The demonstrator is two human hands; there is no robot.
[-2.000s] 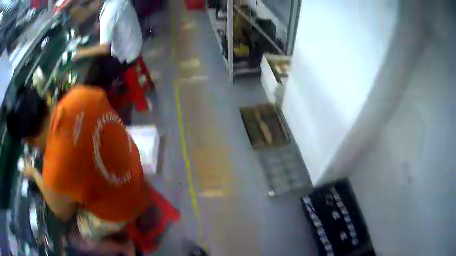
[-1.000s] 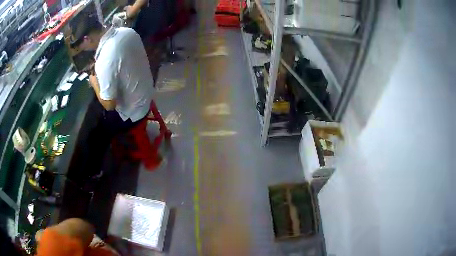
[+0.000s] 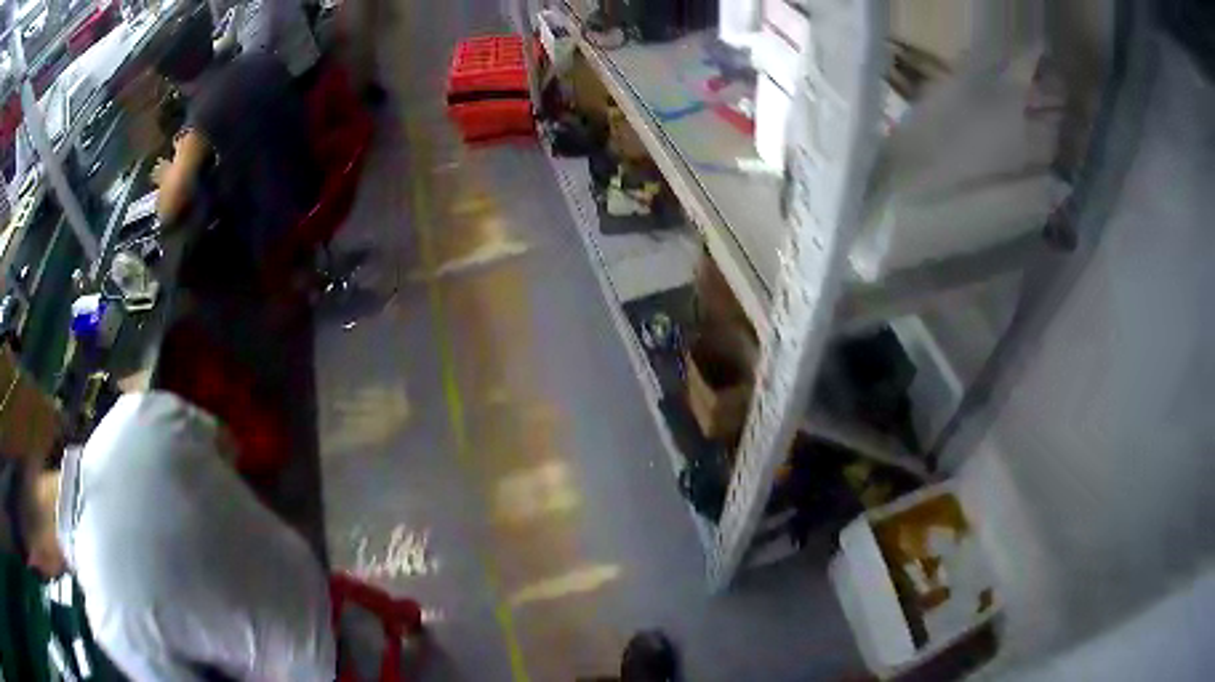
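Neither of my hands is in view. Nearest in front, a metal shelving rack [image 3: 796, 307] stands on the right, its pale post leaning across the view. Cartons and dark items sit on its lower shelf. A white box [image 3: 873, 600] with brown and pale pieces inside stands on the floor at the rack's near end. A small dark rounded thing [image 3: 649, 658], perhaps a shoe tip, shows at the bottom edge.
A grey floor aisle [image 3: 533, 386] with a yellow line runs ahead. On the left, a person in white [image 3: 187, 546] by a red stool [image 3: 383, 616] and a person in dark clothing [image 3: 253, 147] are at the long bench. Red crates [image 3: 490, 87] stand far ahead beside the rack.
The view has moved forward along the aisle. The person in orange and the floor trays have left the view. The rack, white box and person in white are nearer and lower.
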